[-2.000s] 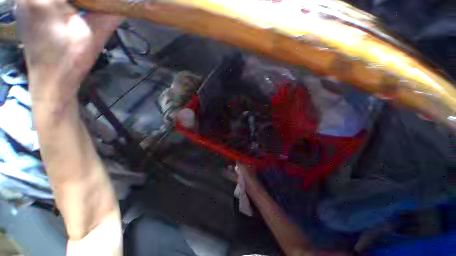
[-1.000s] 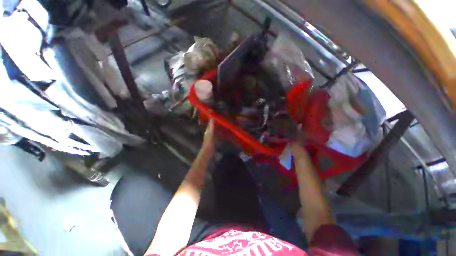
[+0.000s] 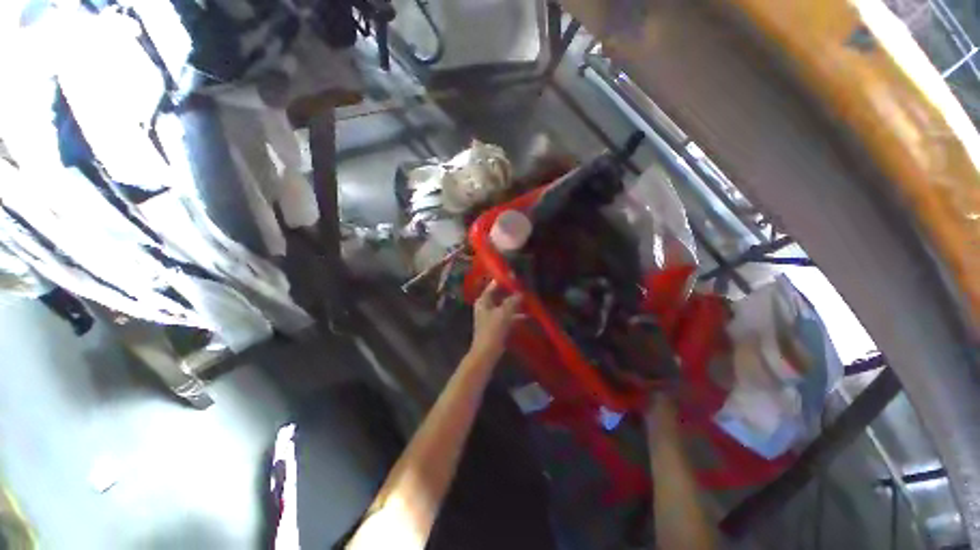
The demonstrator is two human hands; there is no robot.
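Note:
A red plastic basket [image 3: 553, 342] stands tilted under the table, full of dark small items [image 3: 602, 269], with red material [image 3: 672, 306] at its right side. A pale round cone or spool top [image 3: 510, 230] sits at its left corner. My left hand [image 3: 496, 317] is at the basket's near left rim, with its fingers curled over it. My right hand [image 3: 661, 403] is blurred at the near rim further right. Its fingertips are hidden among the dark contents, so its hold cannot be told.
The wooden table's edge [image 3: 860, 129] curves overhead at the right. Metal legs and bars [image 3: 822, 451] stand around the basket. A clear bag with whitish contents [image 3: 768, 365] lies right of it, and a pale bundle [image 3: 473, 177] behind it. White and grey cloth [image 3: 118, 161] hangs at the left.
My left hand has left the table edge and come down to the basket's rim. The basket now appears tilted more steeply and further right in view. My right hand has stayed at the basket.

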